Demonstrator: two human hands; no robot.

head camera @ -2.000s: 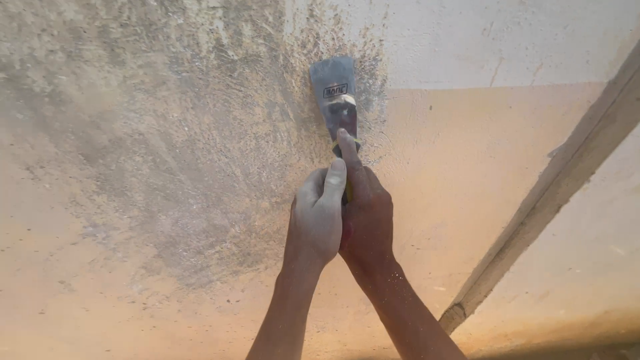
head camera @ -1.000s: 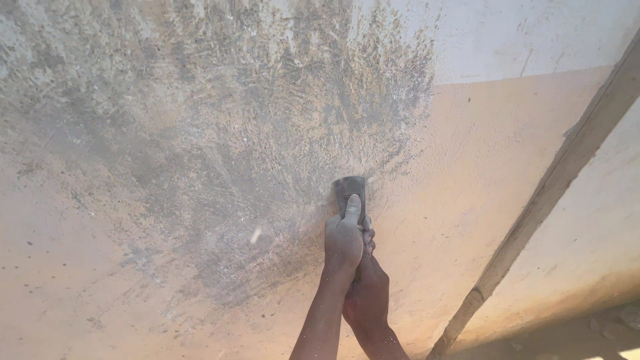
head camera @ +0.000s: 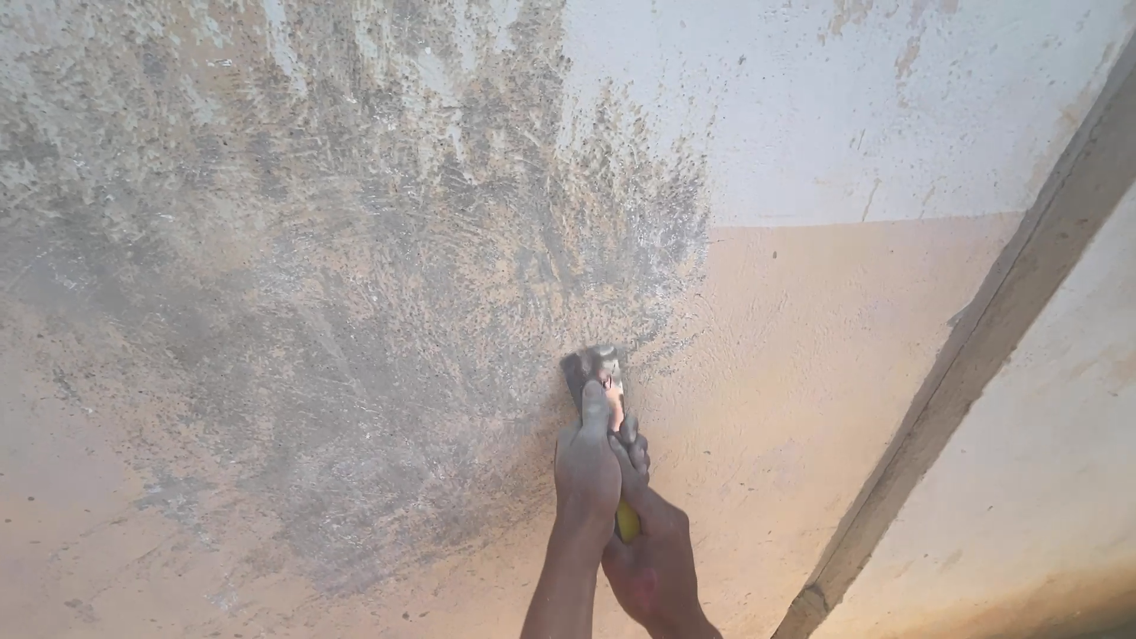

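Observation:
Both of my hands grip one paint scraper with a wide metal blade and a partly yellow handle. My left hand is at the front, its thumb stretched along the tool toward the blade. Behind it and to the right, my right hand closes round the handle, whose yellow part shows between the two. The blade lies at the wall, at the lower right border of a rough, grey scraped patch. Most of the handle is hidden by my hands.
White paint covers the wall's upper right, meeting peach paint at a straight line. A raised, bare cement-like strip runs diagonally down the right side, with more painted wall beyond it.
Two seconds ago the scraper was higher on the wall, near the white paint; it moved down with both hands by one second ago. The view has shifted too.

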